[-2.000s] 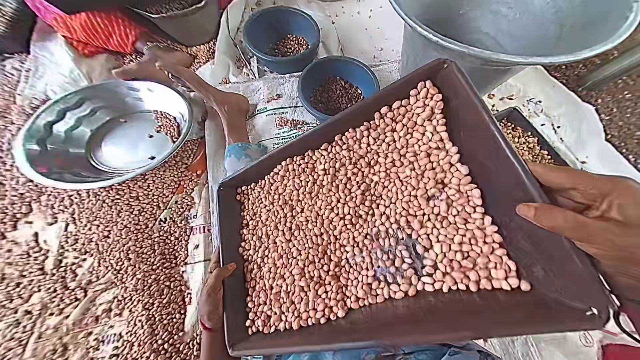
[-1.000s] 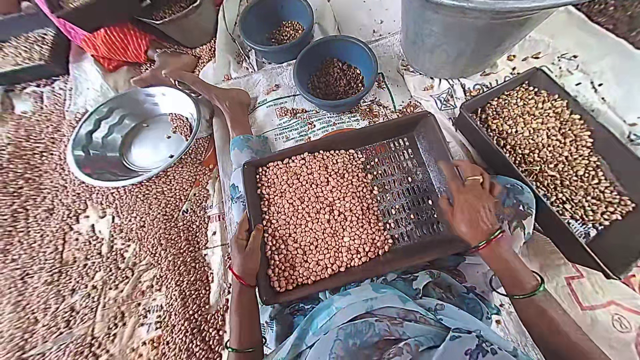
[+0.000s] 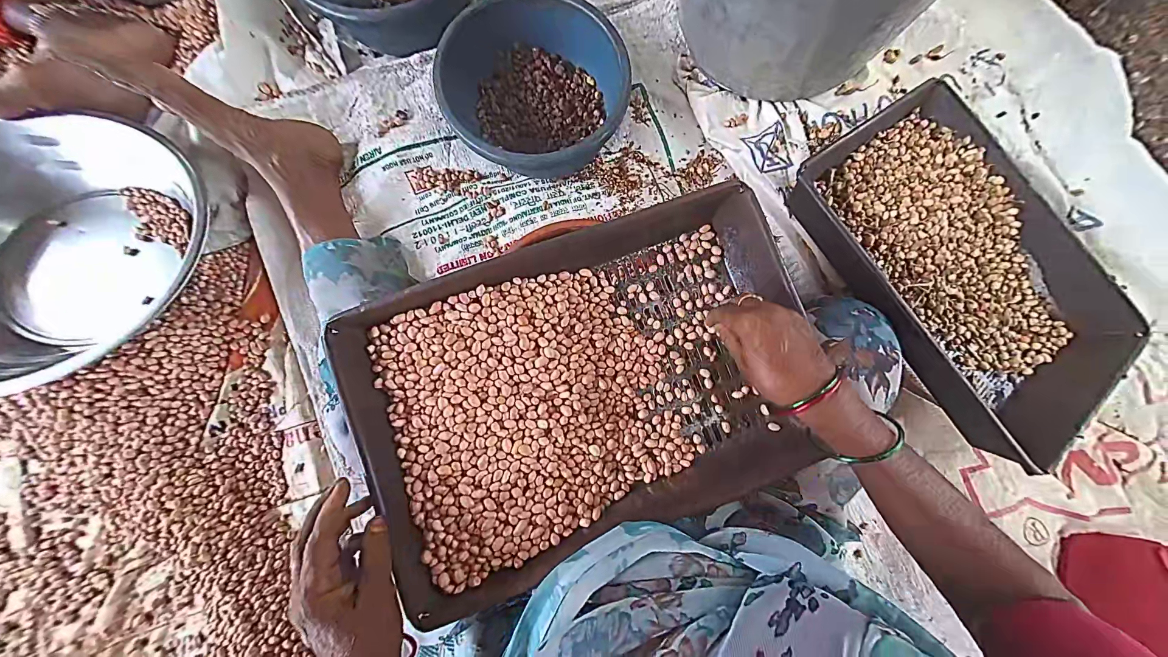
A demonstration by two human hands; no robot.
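Observation:
A dark rectangular sieve tray (image 3: 693, 488) with a slotted bottom rests across my lap. Shelled peanuts (image 3: 511, 401) cover its left and middle part, and a thinner scatter lies over the slots at the right. My right hand (image 3: 776, 351), with fingers curled down, is over the slotted part among the loose peanuts; whether it holds any is hidden. Near the tray's lower left corner is my left hand (image 3: 342, 575), its fingers apart beside the outer wall; whether it bears on the rim cannot be told.
To the right lies a second dark tray (image 3: 1077, 383) of smaller, browner nuts. A blue bowl (image 3: 602, 137) with dark pieces stands ahead, near a grey tub (image 3: 776, 46). At left are a steel basin (image 3: 182, 292) and peanuts spread on sacking. A bare foot (image 3: 301, 164) is between them.
The tray was held up and tilted two seconds ago, then came down to my lap. My right hand has left its rim area and moved over the slots, where peanuts are now scattered.

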